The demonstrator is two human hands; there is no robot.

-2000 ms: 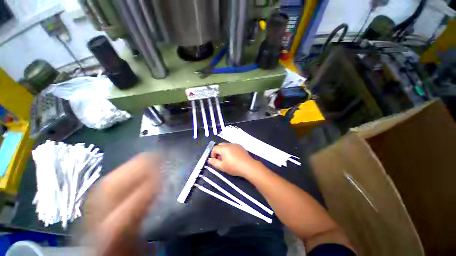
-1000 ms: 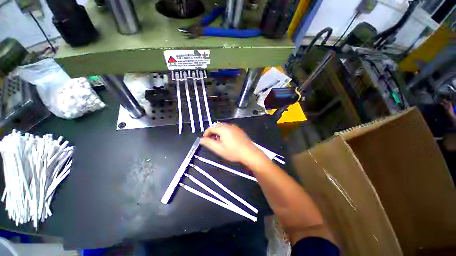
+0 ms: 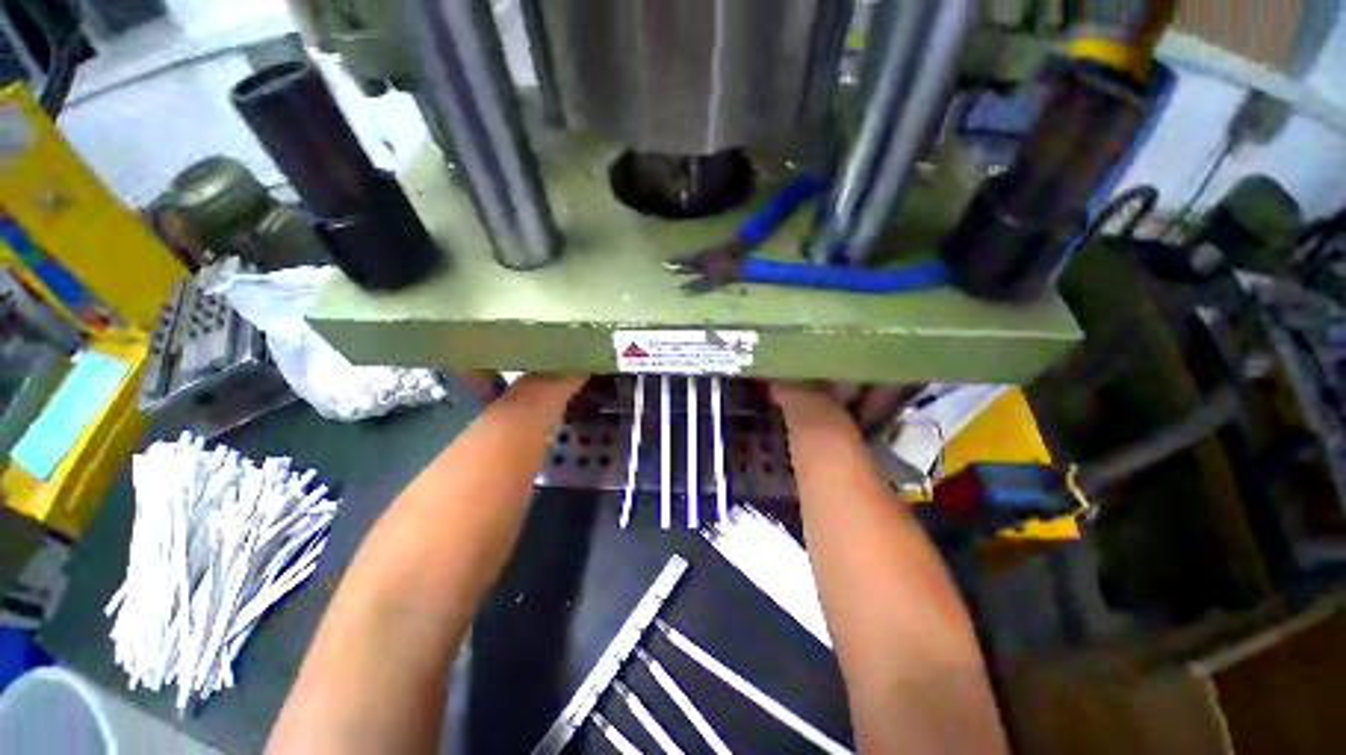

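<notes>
Both my forearms reach forward under the green upper platen (image 3: 517,342), one on each side of four white leads (image 3: 678,457) that hang side by side out of the mould area. My left hand and my right hand are hidden beneath the platen; only the wrists and forearms show. The silver loading bar (image 3: 617,659) lies on the black table top between my forearms, untouched, with several white leads fanning from its right side. A fan of unmoulded white leads (image 3: 778,566) lies near my right forearm, which partly covers it.
A large bundle of white leads (image 3: 222,568) and a bag of small white parts (image 3: 362,387) are at left. Blue-handled cutters (image 3: 827,273) lie on the platen between chrome tie bars (image 3: 480,140). A white bin (image 3: 56,717) is lower left, a cardboard box (image 3: 1281,693) lower right.
My right hand has let go of the loading bar and moved forward under the platen. My left arm has come back into view and reaches there too. The view has shifted.
</notes>
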